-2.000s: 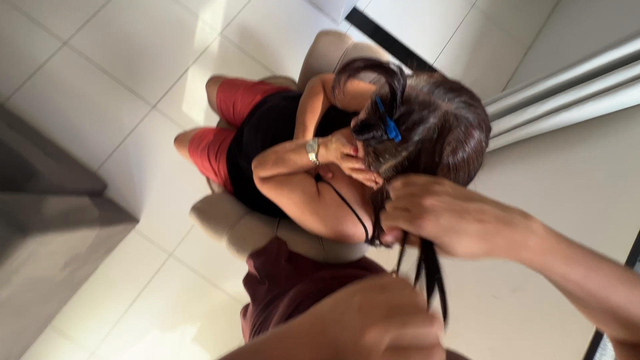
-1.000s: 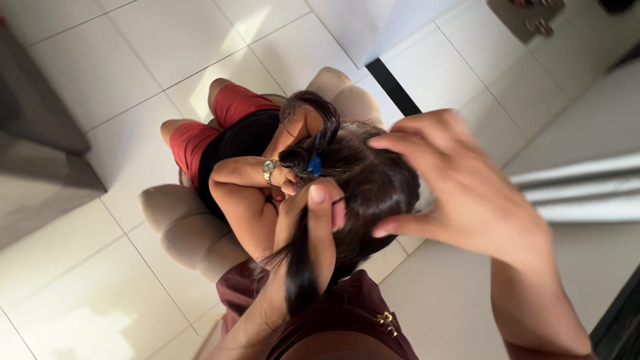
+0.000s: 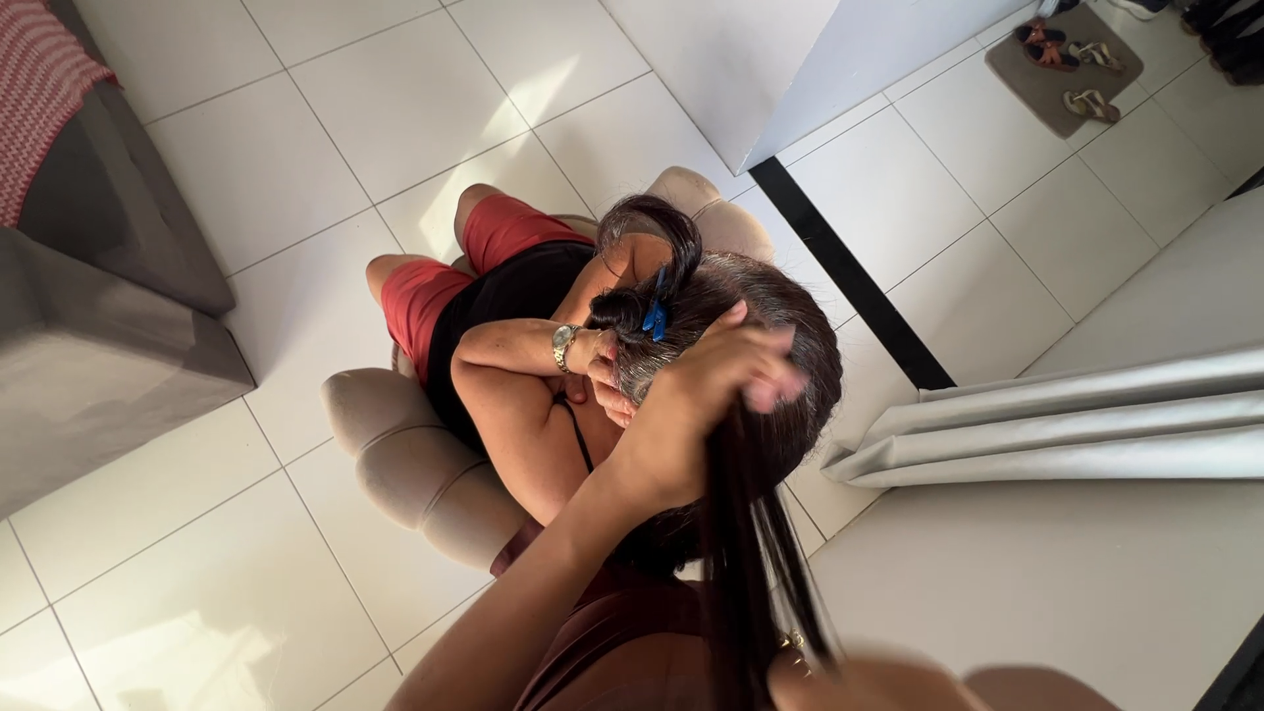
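Observation:
A person with dark hair sits with their back to me. At the back of the head, my left hand grips a section of that hair, its fingers blurred. Long dark strands run down from it to my right hand, blurred at the bottom edge, where the strands end at its fingers. A blue hair clip holds another twisted section on the far side of the head. The seated person's own hand, with a metal wristwatch on the wrist, touches the hair near the neck.
The person sits on a beige padded chair. A grey sofa with a red patterned cloth stands at left. At right are a white wall corner, a pale curtain and a mat with sandals.
My right hand has moved from beside the head down to the bottom edge. My left hand has moved up onto the head. The hair strands now stretch between my hands.

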